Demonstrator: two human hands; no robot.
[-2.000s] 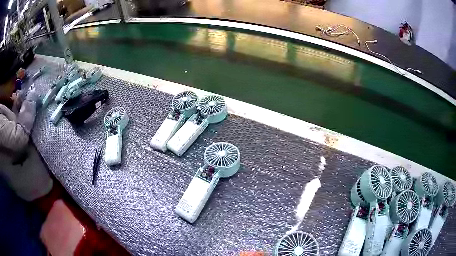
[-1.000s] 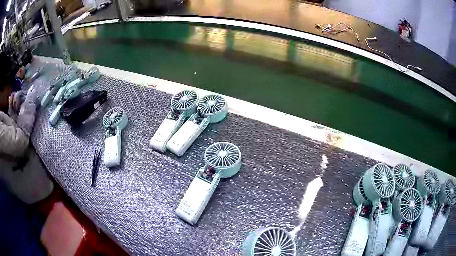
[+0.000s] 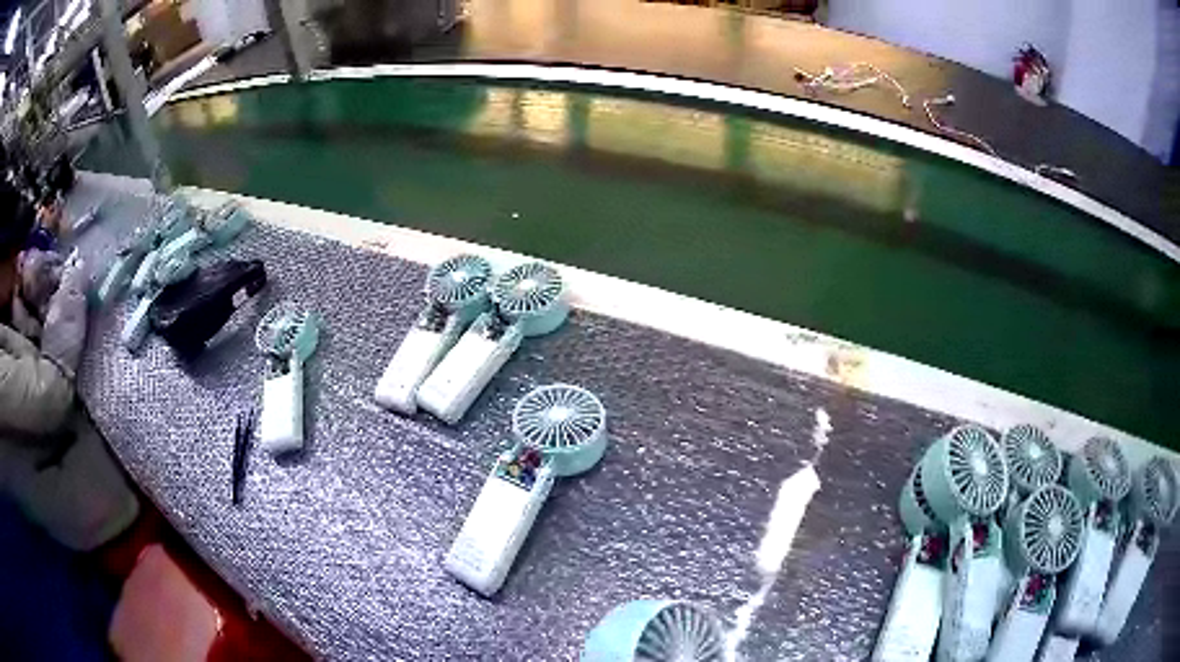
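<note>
Neither of my hands shows in the picture. A mint-green fan head (image 3: pixel 657 634) with a radial grille is cut off by the bottom edge; what holds it is hidden. A handheld fan (image 3: pixel 524 491) with a pale handle and exposed wires at its neck lies mid-bench. Two more fans (image 3: pixel 469 339) lie side by side beyond it, near the belt. Another fan (image 3: pixel 284 378) lies further left. Several waiting fans (image 3: pixel 971 588) stand close together at the right.
The grey textured mat (image 3: pixel 699 440) covers the bench. Dark tweezers (image 3: pixel 241 455) and a black pouch (image 3: pixel 205 305) lie at left, near a neighbouring worker (image 3: pixel 45 375) and a red stool (image 3: pixel 168 608). The green belt (image 3: pixel 621 194) runs beyond; cables (image 3: pixel 861 80) lie behind it.
The fan head at the bottom edge has moved left and turned. The orange patch seen beside it at the bottom edge is gone. The view has shifted slightly; the lying fans keep their places.
</note>
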